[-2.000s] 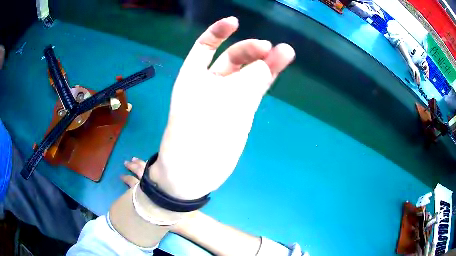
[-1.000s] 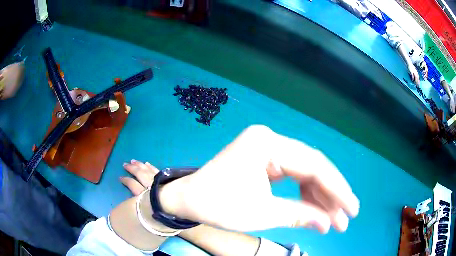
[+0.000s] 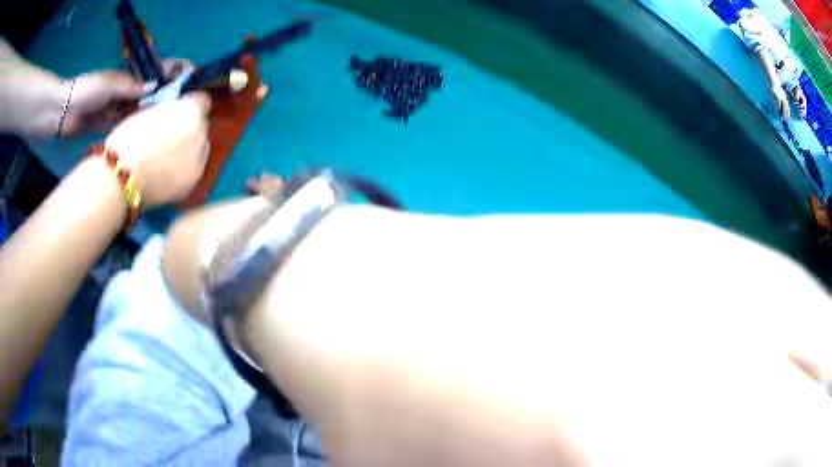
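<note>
My left hand (image 3: 584, 319) fills the lower right, very close, overexposed and blurred. It reaches right from a black wristband; its fingertips are not clearly visible. Only a small part of my right hand (image 3: 265, 184) shows behind my left wrist, low over the bench; the rest is hidden. A pile of small black pieces (image 3: 399, 84) lies on the teal bench, apart from both hands. The black three-armed frame (image 3: 265, 44) sits on the orange-brown jig (image 3: 233, 128) at the upper left. Its centre is partly covered by another person's hands.
Another person's two hands (image 3: 169, 146) are at the frame's centre, with a small greyish thing between them. The dark green conveyor belt (image 3: 566, 87) runs behind the bench (image 3: 511, 155). A worker's arm (image 3: 775, 73) shows across it at the upper right.
The view has shifted, so the jig and pile appear higher. My left hand has moved right and much closer to the camera. Another person's hands have come onto the frame's centre.
</note>
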